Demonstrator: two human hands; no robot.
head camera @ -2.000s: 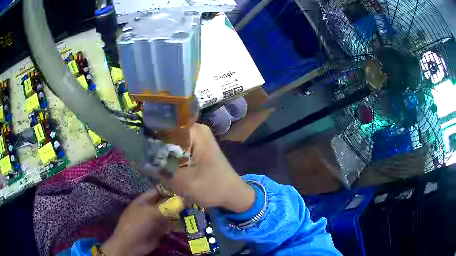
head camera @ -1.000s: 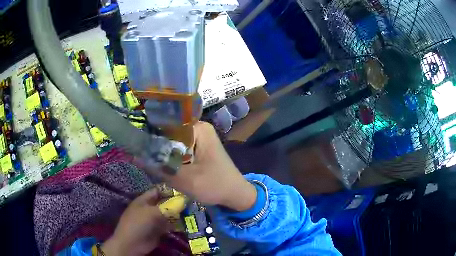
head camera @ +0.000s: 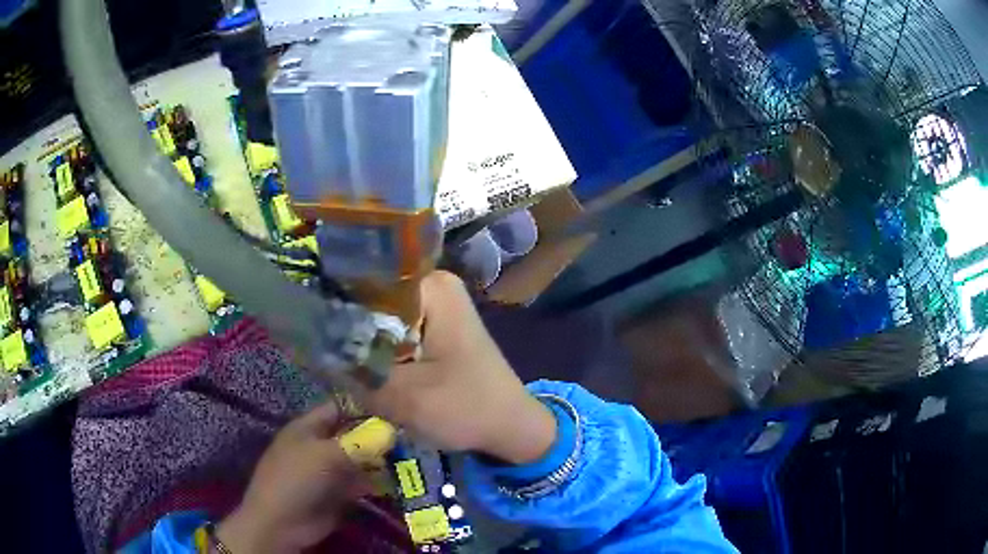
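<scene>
My right hand (head camera: 450,379) is closed around the lower part of the glue dispensing gun (head camera: 352,130), a silver ribbed block over an orange bracket with a crusted lower end. A thick grey supply hose (head camera: 163,200) curves down to it. My left hand (head camera: 298,476) holds a power supply board (head camera: 425,489) low over the patterned cloth on my lap. Yellow blocks and pale round tops show on the board. The gun's tip and my left fingertips are partly hidden and blurred.
Boards (head camera: 98,292) stand in rows on the stained cream panel (head camera: 163,325) at left. A white carton (head camera: 504,141) lies beyond the gun, above an open brown box (head camera: 547,254) with round tubs. A large black fan (head camera: 834,184) stands at right, with blue totes (head camera: 742,465) below.
The gun and my right hand have shifted slightly right. The board's visible end has moved slightly left since one second ago. Both hands keep their holds.
</scene>
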